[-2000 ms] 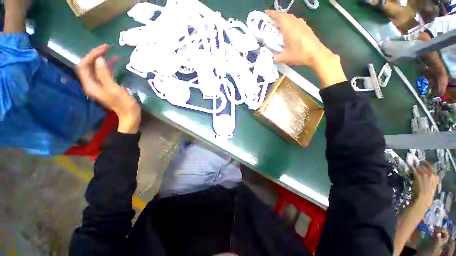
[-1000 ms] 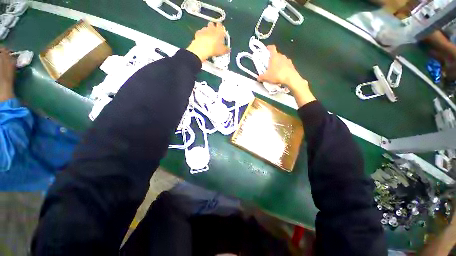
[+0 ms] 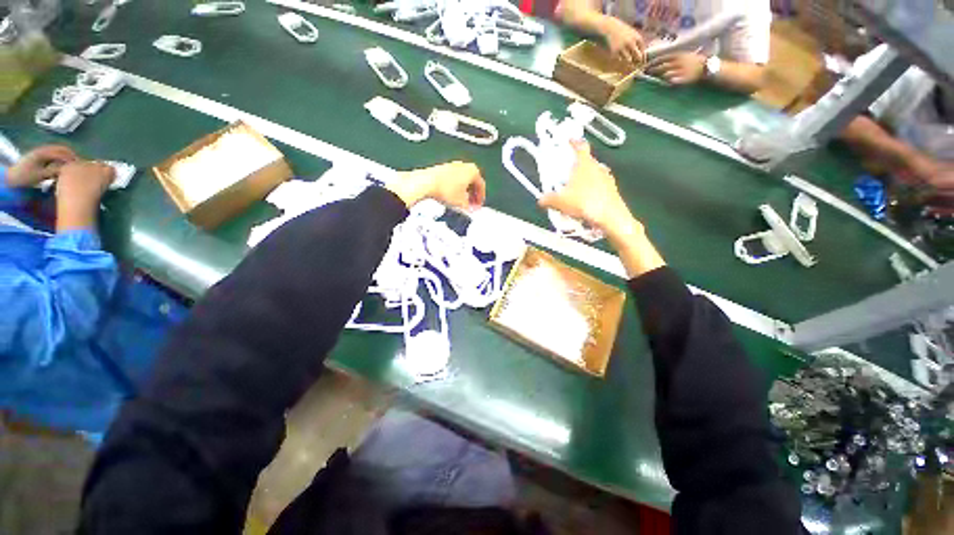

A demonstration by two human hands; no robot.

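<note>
My left hand (image 3: 448, 186) is above the far edge of the pile of white looped housings (image 3: 424, 261), its fingers curled; I see nothing clearly held in it. My right hand (image 3: 584, 193) is closed around a few white housings (image 3: 558, 136) on the green surface beyond the white strip, their loops pointing left and away. A brown open box packed with pale thin pins (image 3: 549, 313) stands just right of the pile. One housing (image 3: 427, 350) lies at the pile's near edge.
Single housings (image 3: 399, 119) lie scattered on the green surface (image 3: 502, 78) ahead. A second pin box (image 3: 222, 172) stands left, beside a worker in blue (image 3: 63, 272). Another worker's hands (image 3: 626, 44) are at a box across. Shiny metal parts (image 3: 847, 418) and a grey bar (image 3: 868, 308) are at right.
The view has shifted, showing more of the far side and left. My left hand has drawn back from the green surface towards the pile. My right hand stays on the white housings.
</note>
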